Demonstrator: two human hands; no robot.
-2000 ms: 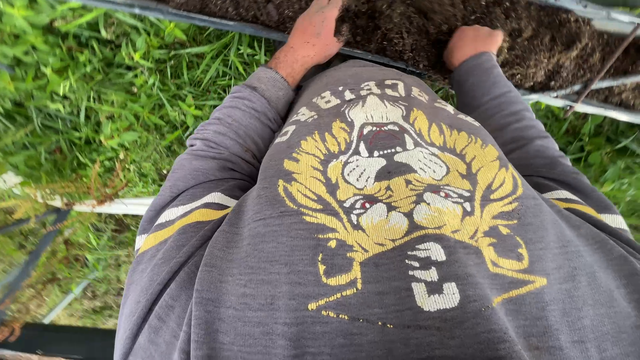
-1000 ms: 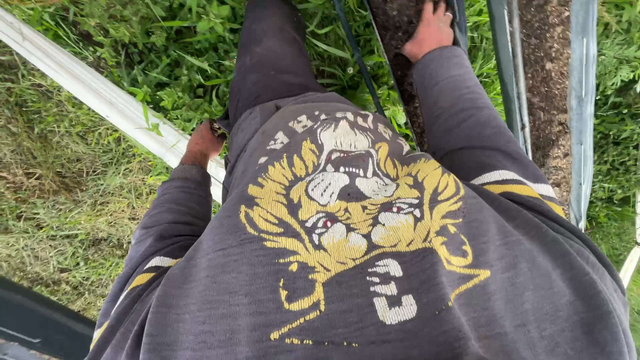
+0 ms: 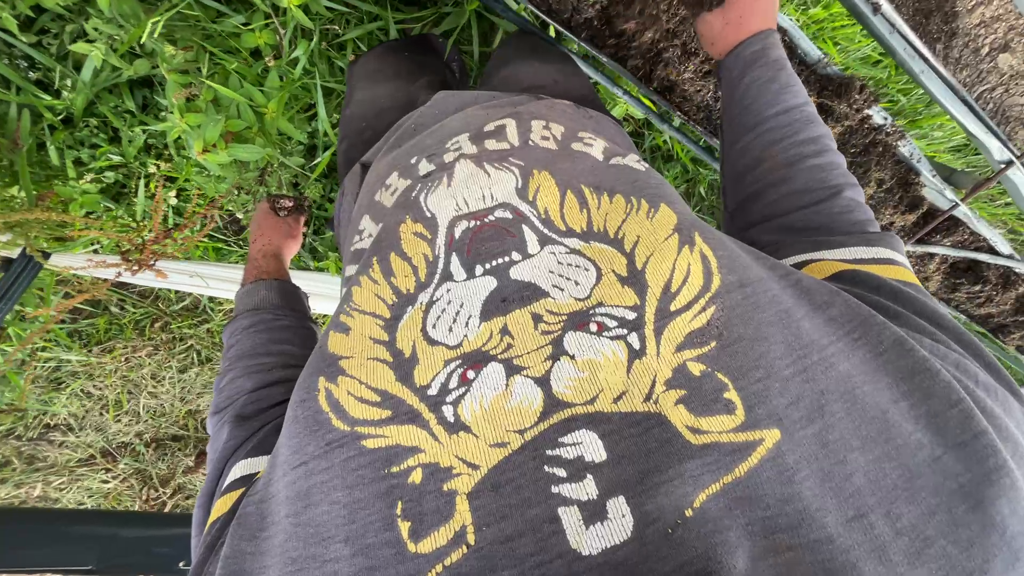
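My left hand [image 3: 276, 234] is closed around a small dark clump of soil [image 3: 288, 206], low over the grass and beside a white rail. At the top edge of the view my right hand [image 3: 738, 26] touches the dark soil [image 3: 660, 44] of a long metal-edged bed. Its fingers are cut off by the frame, with dark soil showing by them. The front of my grey sweatshirt fills the middle of the view.
A white rail [image 3: 192, 276] crosses the grass at the left, near reddish dry stalks [image 3: 152, 228]. Metal edging [image 3: 912, 152] and a thin rusty rod [image 3: 964, 202] lie at the right. A dark bar [image 3: 96, 540] runs along the lower left.
My left hand has left the soil bed, where it was two seconds ago, and is over the grass at the left. My right hand remains at the soil. The view has turned considerably.
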